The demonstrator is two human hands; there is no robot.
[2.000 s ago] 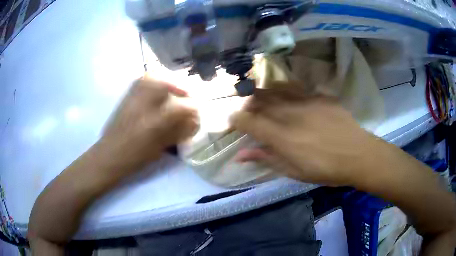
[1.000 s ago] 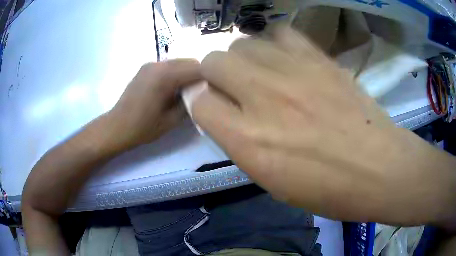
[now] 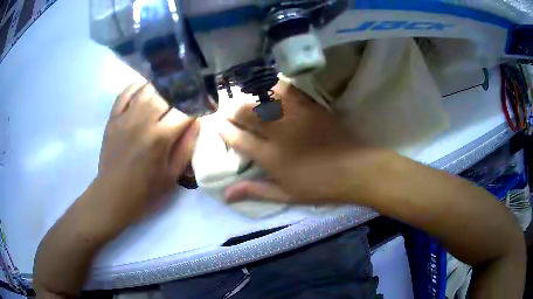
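Note:
The cream garment piece [image 3: 215,159] lies bunched under the machine head, glaring white in the lamp light. My left hand [image 3: 143,140] is at its left edge, with bent fingers holding it beside the needle area. A small dark thing [image 3: 188,178] shows below my left palm; I cannot tell what it is. My right hand [image 3: 298,146] is slightly blurred and grips the cloth from the right, thumb low and fingers near the needle. More cream cloth [image 3: 403,99] spreads behind my right wrist. The sewing machine head [image 3: 216,35] hides the needle and some fingertips.
The white table [image 3: 52,169] has a marked front edge [image 3: 263,248] with a dark slot [image 3: 255,235] near it. Coloured loops [image 3: 514,99] hang at the right. A blue crate [image 3: 433,268] with pale pieces stands at the lower right. Dark cloth [image 3: 304,268] covers the lap.
Since one second ago, my right hand has moved back from close in front of the camera towards the needle area. My left hand has moved slightly left. More of the machine head shows.

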